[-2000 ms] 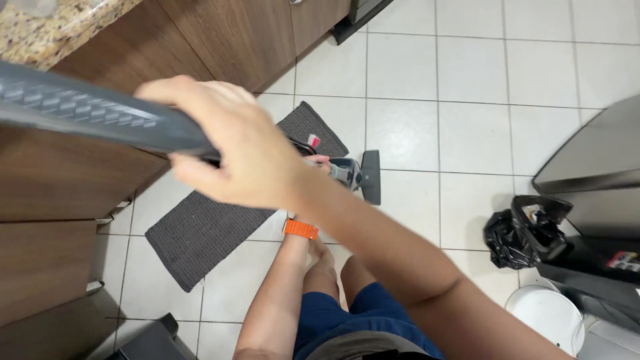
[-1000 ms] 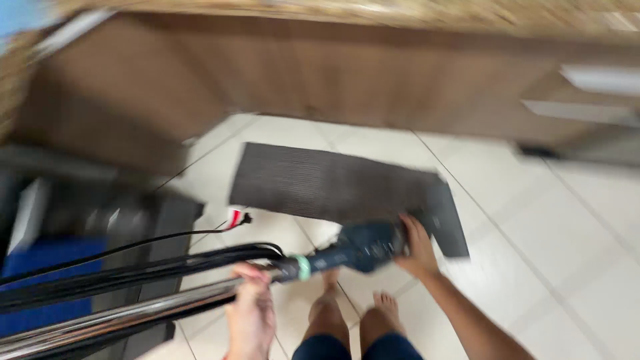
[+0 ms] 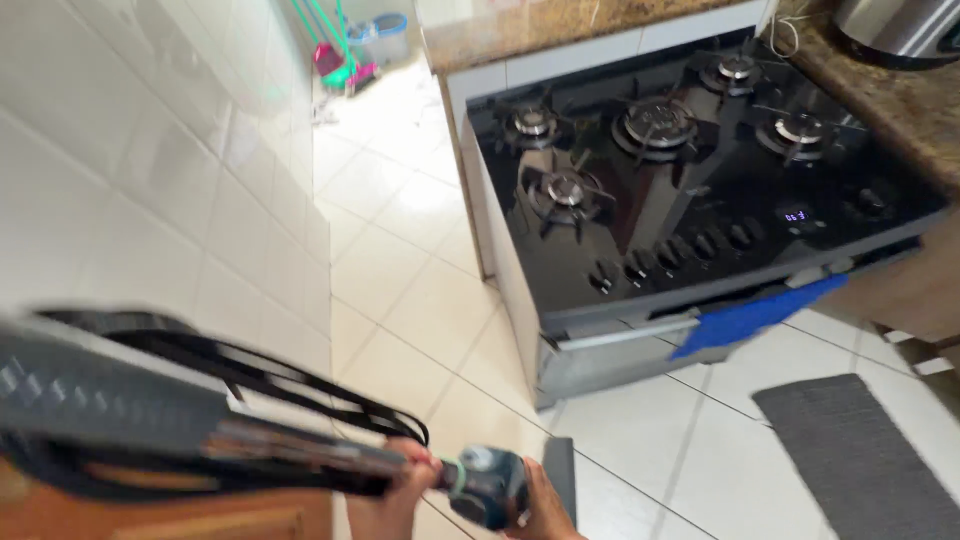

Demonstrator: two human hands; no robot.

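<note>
A stick vacuum cleaner lies slanted across the lower left, its thick grey handle end blurred close to the camera. My left hand is closed round its tube, just behind the pale green ring. Against the dark rounded motor body rests my right hand, gripping its right side; part of the hand is hidden by the body. A flat grey floor head shows beyond it. Looped black cord runs along the upper side of the tube.
A black glass gas stove with a blue cloth on its front stands ahead. White tiled wall rises at left, above a wooden surface. A grey mat lies right; brooms and a bucket stand far back.
The view has swung from the mat and cabinets to the stove and passage. The vacuum, earlier over the mat, is now left of it, with both hands still on it.
</note>
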